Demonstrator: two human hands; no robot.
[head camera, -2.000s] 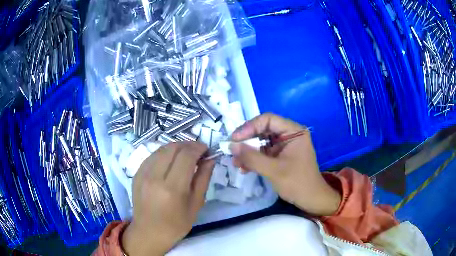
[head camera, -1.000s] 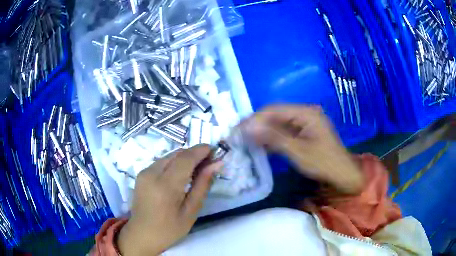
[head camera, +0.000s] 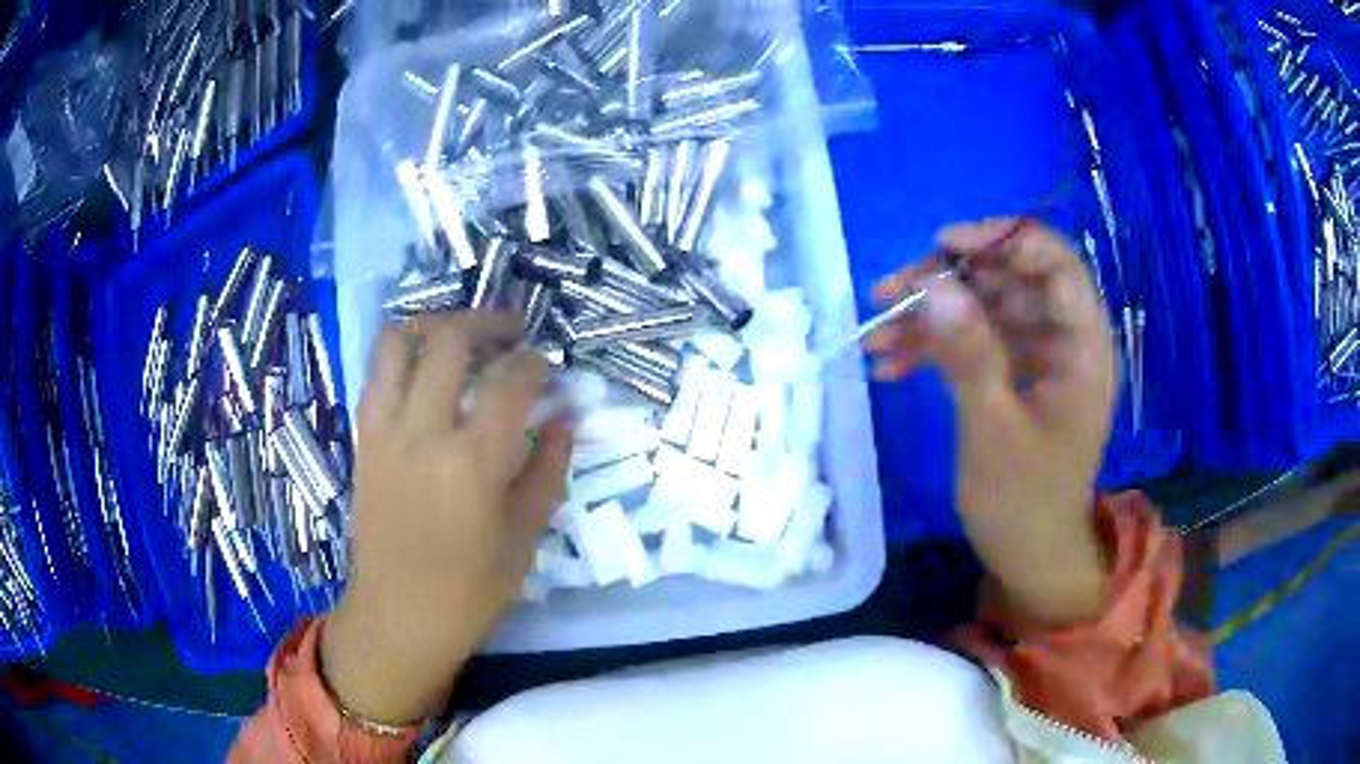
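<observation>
My right hand (head camera: 1029, 343) is raised over the right side of the white tub and the blue tray beside it. Its fingertips hold a thin rod (head camera: 892, 315), pale end pointing down-left, with a dark collar and red tail at the fingers. My left hand (head camera: 448, 478) is blurred over the left part of the white tub (head camera: 716, 624), its fingertips at the metal tubes (head camera: 641, 321); whether it holds one cannot be told. White plastic sleeves (head camera: 716, 478) are heaped at the tub's near end.
A clear poly bag (head camera: 597, 90) with metal tubes lies over the tub's far end. A blue tray of tubed assemblies (head camera: 246, 433) stands left. A blue parts tray (head camera: 955, 164) stands right, with more stacked trays beyond. Yellow line marking shows on the floor at lower right.
My left hand has moved from the tub's near middle to the metal tubes at its left. My right hand has moved right and up, with the rod now visible. The view has shifted, moving the tub rightward.
</observation>
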